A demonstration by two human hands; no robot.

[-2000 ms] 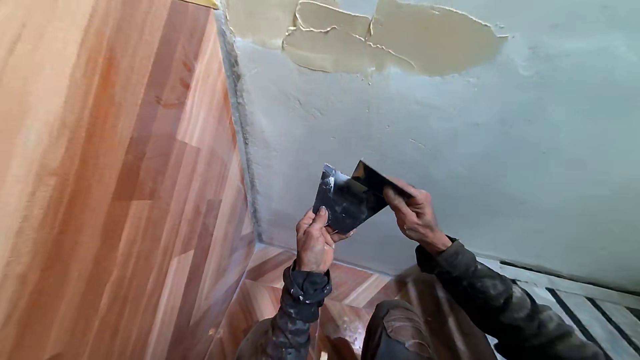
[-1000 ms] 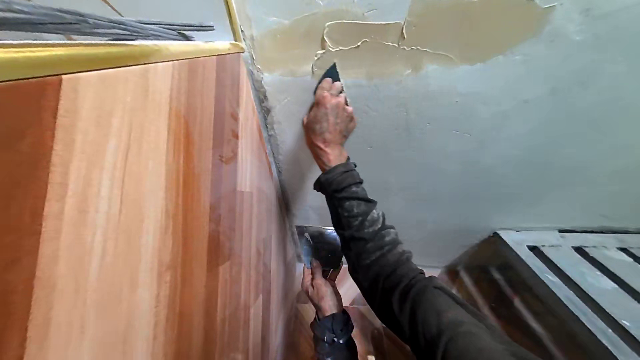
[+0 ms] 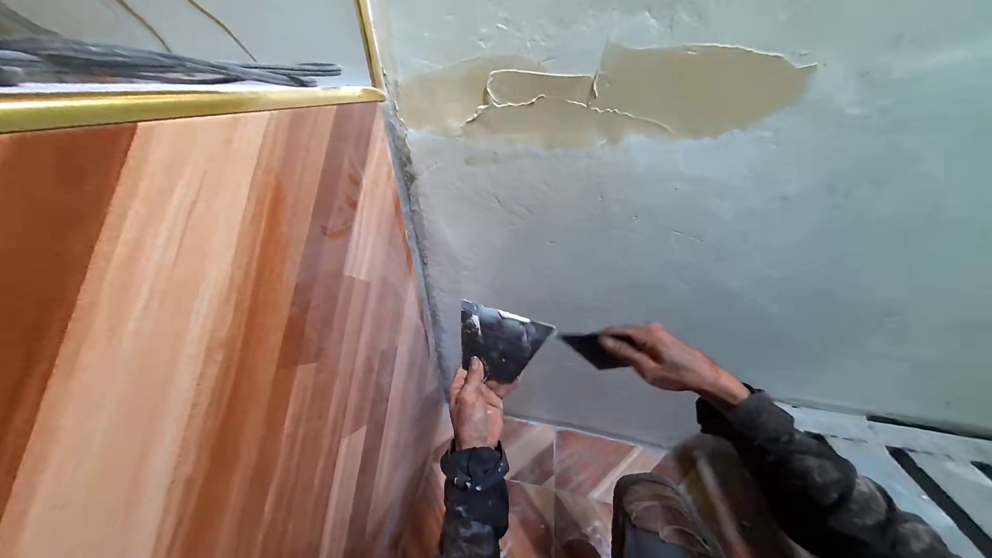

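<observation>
My left hand grips a dark putty knife at its lower end, the wide blade fanned upward and smeared with pale filler. Just right of it, my right hand holds a second dark, flat scraper blade, whose tip points left at the first blade's corner with a small gap between. Beyond both hands, beige filler forms a patch with raised ridges high on the grey plastered wall. The handles are mostly hidden by my fingers.
A glossy wood-patterned panel with yellow edge trim stands at the left, meeting the wall. Grey cables lie above the trim. Wood-patterned floor shows below my hands, and a pale slatted surface lies at lower right.
My right hand was up at the filler patch one second ago and has come down beside the putty knife in my left hand. A faint beige smear now shows under the patch.
</observation>
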